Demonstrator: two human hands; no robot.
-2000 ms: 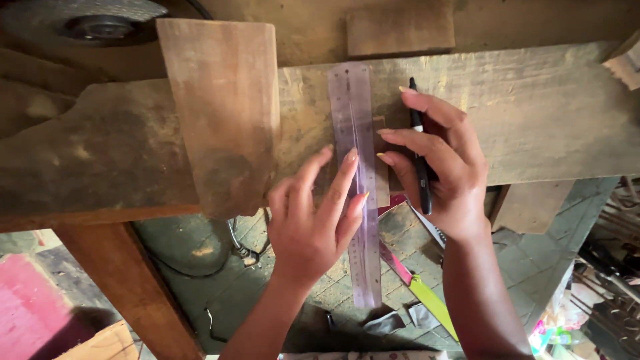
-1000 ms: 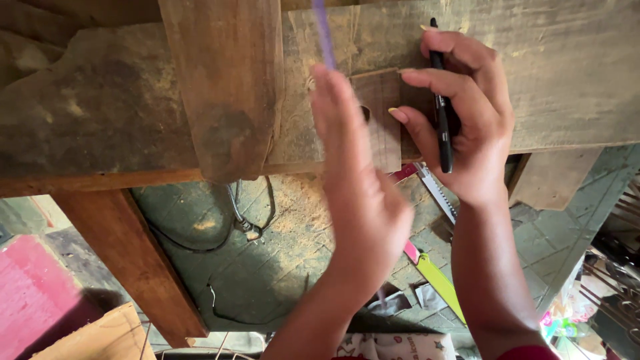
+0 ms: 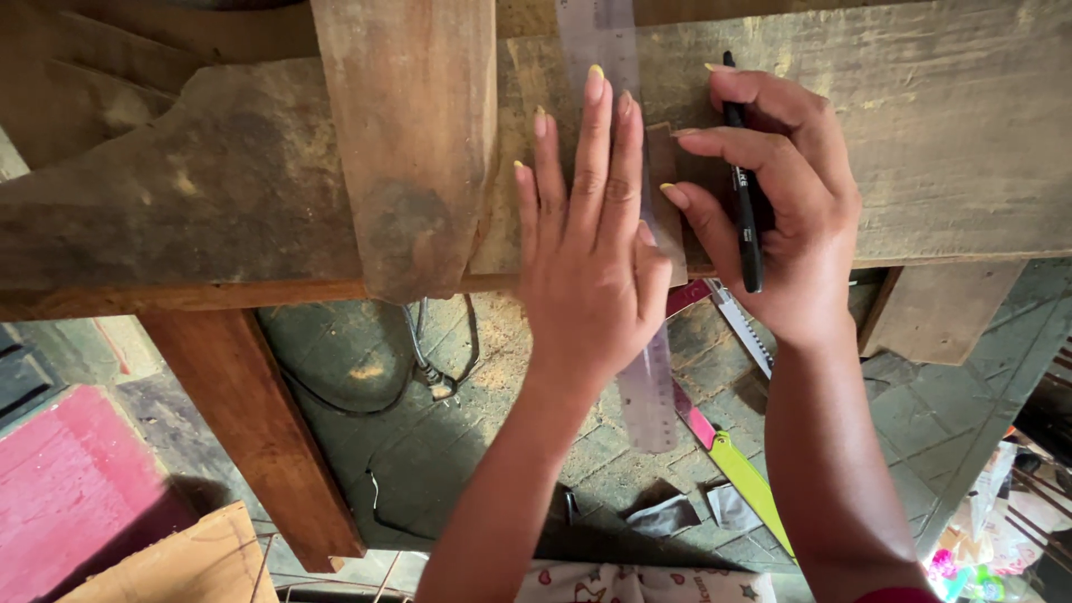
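My left hand (image 3: 595,251) lies flat, fingers extended, over a translucent purple plastic ruler (image 3: 649,410), pressing it onto a small flat wooden piece (image 3: 667,201) and the weathered wooden plank (image 3: 946,126). One end of the ruler sticks out past the plank's near edge. In my right hand (image 3: 791,201) a black marker pen (image 3: 744,201) rests between the fingers and palm, upright in the view. Its thumb and index finger are apart, close to the small wooden piece, which my left hand and the ruler partly cover.
A tapered wooden board (image 3: 410,151) lies across the plank on the left. Below are a wooden leg (image 3: 260,435), a power cord with plug (image 3: 440,385), a folding saw with a lime-green handle (image 3: 749,481) and sawdust on the floor. A pink surface (image 3: 84,494) is at lower left.
The ruler, mostly out of view a second ago, is back over the small wooden piece with my left hand flat on it. My right hand keeps the marker pen.
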